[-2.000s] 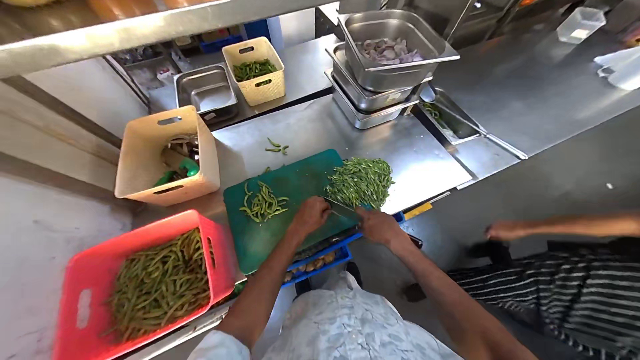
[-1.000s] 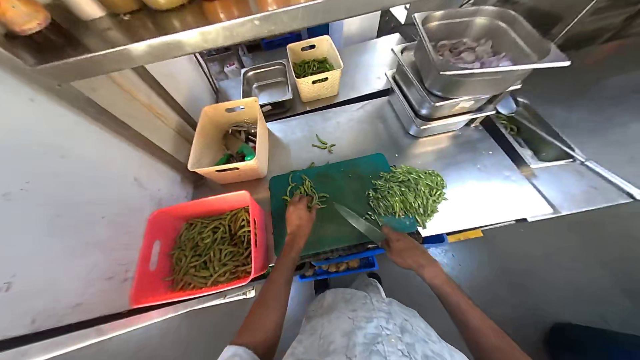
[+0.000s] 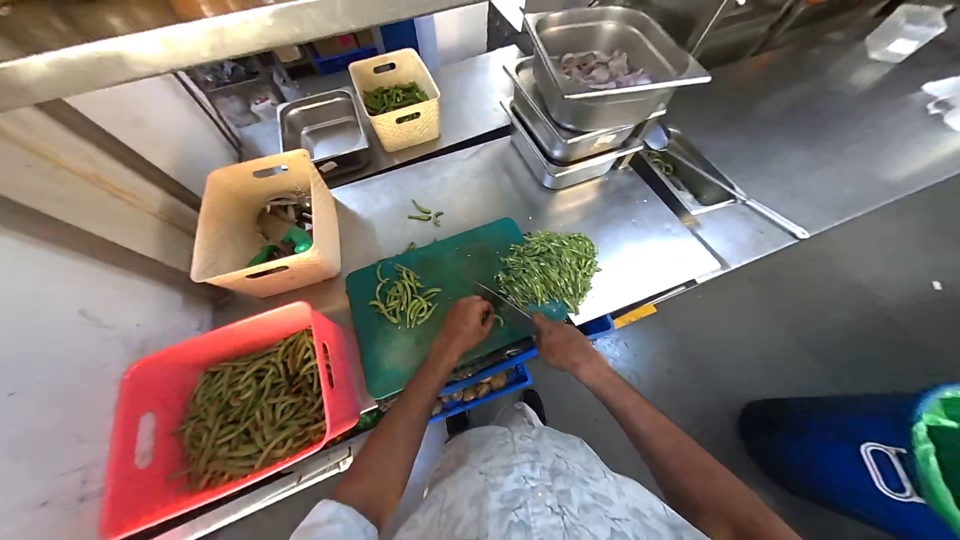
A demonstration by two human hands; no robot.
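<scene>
On a green cutting board (image 3: 405, 352), my left hand (image 3: 469, 324) is closed around a few green beans, whose ends show beside the fingers. My right hand (image 3: 561, 341) grips a kitchen knife (image 3: 504, 298) by its handle, its blade angled toward the upper left just beyond my left hand. Loose whole green beans (image 3: 406, 296) lie on the board's left part. A heap of cut green beans (image 3: 551, 268) covers its right end and spills onto the steel counter (image 3: 465, 184).
A red basket of green beans (image 3: 225, 345) stands left, below a beige bin (image 3: 214, 217). Behind are an empty steel pan (image 3: 322, 124) and a beige basket (image 3: 409, 131). Stacked steel pans (image 3: 566, 120) and a long-handled ladle (image 3: 765, 214) are right. A blue barrel (image 3: 832, 450) stands lower right.
My left hand has moved right from the loose beans to beside the knife with beans in it. The knife stays in my right hand. The other person seen two seconds ago is out of view.
</scene>
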